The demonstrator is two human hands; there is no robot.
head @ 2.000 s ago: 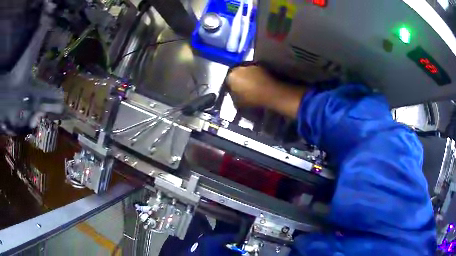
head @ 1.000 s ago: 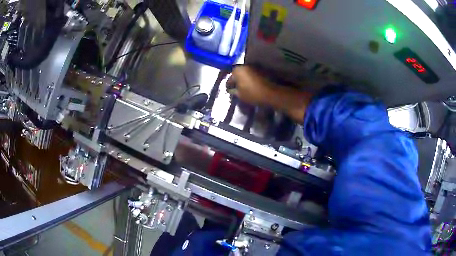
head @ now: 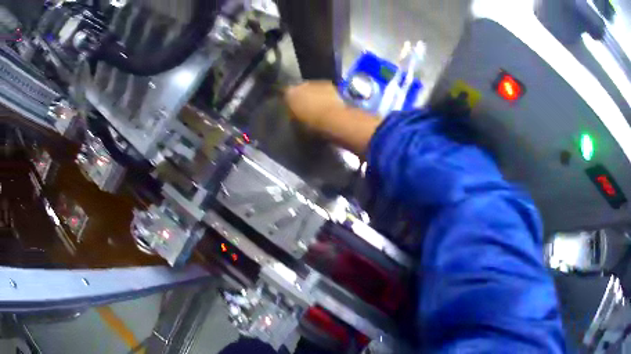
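My right hand (head: 319, 109) reaches in a blue sleeve over the shiny metal surface (head: 282, 142) behind the conveyor track (head: 346, 304). The hand is blurred and its fingertips point left; whether they hold anything cannot be told. The silver plate (head: 266, 200) lies on the track below the hand, towards the front. The blue tray (head: 370, 68), holding a round-capped container and white tools, stands just to the right of the hand, partly behind the forearm. My left hand is not in view.
The grey machine head (head: 536, 128) with red and green lamps stands at the right. A red bin (head: 367, 276) lies between the rails. Silver cylinder units (head: 162, 231) line the front edge. Machine parts with a thick dark hose (head: 156, 66) fill the upper left. An orange-tinted panel (head: 104, 228) is at the left.
My right hand has moved left, from in front of the blue tray to over the metal surface. The camera view has turned and shifted left, so the tray and machine head appear further right.
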